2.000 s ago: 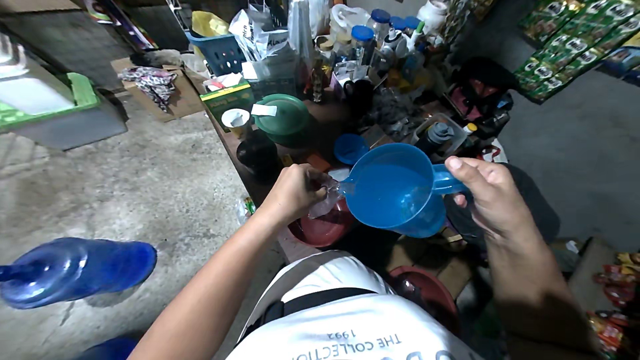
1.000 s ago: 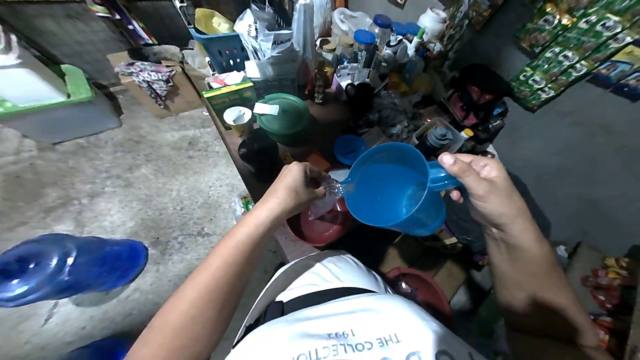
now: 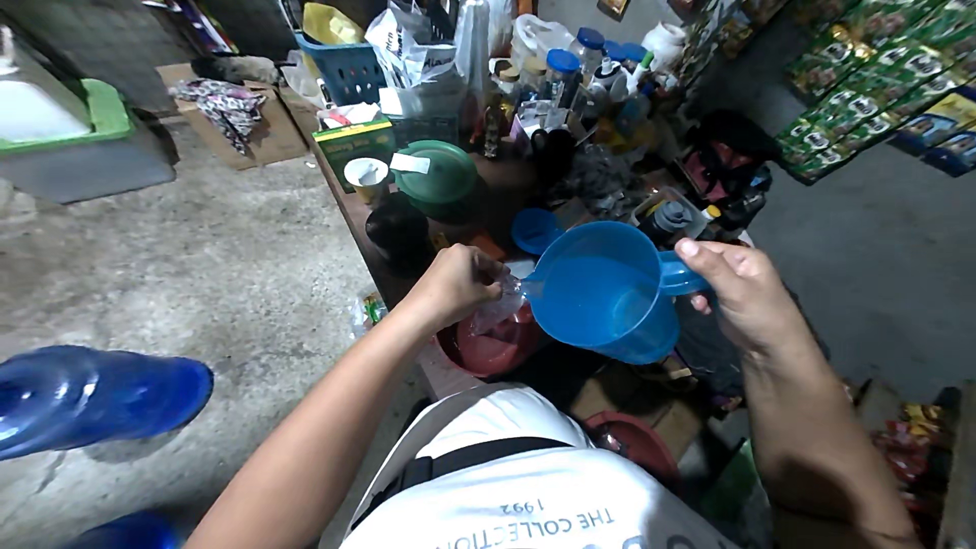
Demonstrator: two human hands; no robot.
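My right hand [image 3: 732,286] grips the handle of a blue plastic pitcher [image 3: 648,335], which is tilted with its spout toward the left and liquid inside. Pinched in the fingers of my left hand [image 3: 461,286] is a clear plastic bag [image 3: 497,309], its mouth at the pitcher's spout. The bag hangs over a red plastic basin [image 3: 488,347] at the table's near edge. Just behind the pitcher lies a round blue lid [image 3: 535,230].
A green lidded container [image 3: 436,179], a paper cup [image 3: 367,177] and a dark round object [image 3: 397,225] stand along the table's left side. Jars [image 3: 563,76] crowd the back. A large blue water bottle [image 3: 99,396] lies on the concrete floor at left. Another red basin [image 3: 637,442] sits below.
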